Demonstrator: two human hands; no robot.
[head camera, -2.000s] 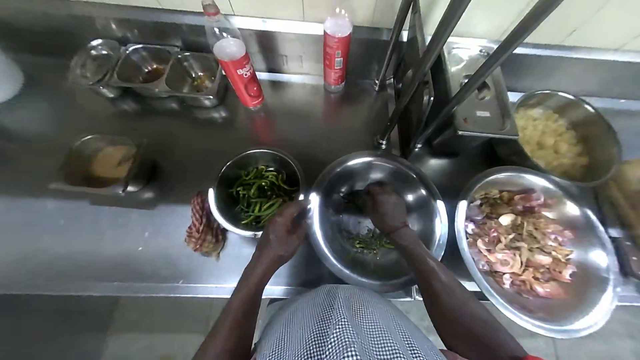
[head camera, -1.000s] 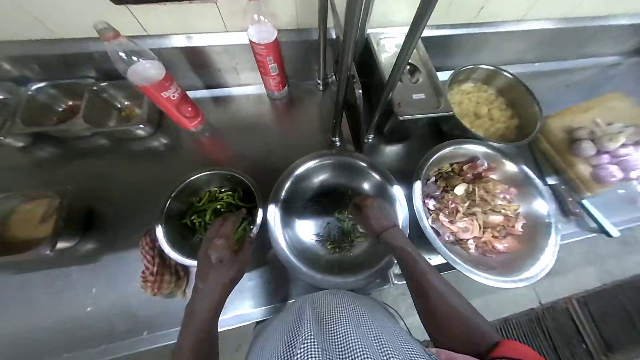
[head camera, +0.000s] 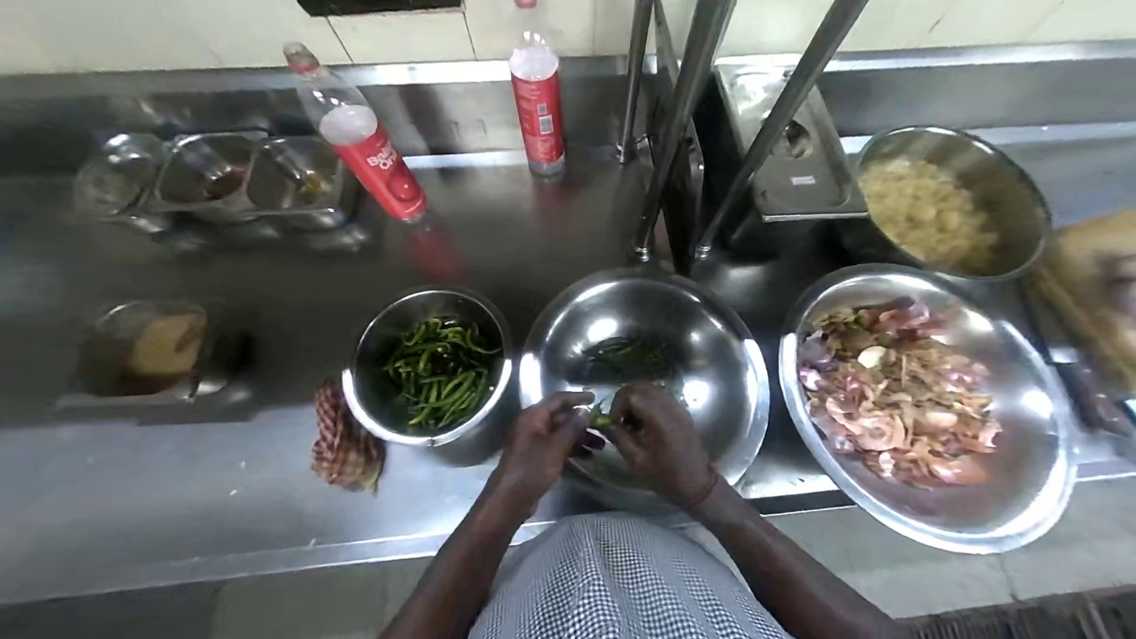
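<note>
Over the near part of a wide steel bowl (head camera: 710, 355), my left hand (head camera: 546, 439) and my right hand (head camera: 657, 444) meet, fingertips nearly touching. Small green chillies (head camera: 599, 415) show between their fingers, pinched by both. Dark green pieces (head camera: 630, 355) lie in the bottom of that bowl. Left of it stands a deeper steel bowl (head camera: 357, 413) holding many green chillies (head camera: 444, 373). A checked cloth (head camera: 342, 439) lies crumpled against its left side. My palms and some fingertips are hidden from view.
An oval steel basin (head camera: 1029, 444) of onion peelings overhangs the counter edge at right. Behind it are a bowl of pale chopped food (head camera: 932, 213), a steel lid (head camera: 803, 177) and a blurred cutting board (head camera: 1096, 284). Rack legs (head camera: 661, 177), two bottles (head camera: 368, 146) and steel containers (head camera: 213, 177) stand farther back.
My left hand has left the chilli bowl, where it was one second ago, and come right to meet my right hand. My right hand has risen from the pieces in the wide bowl.
</note>
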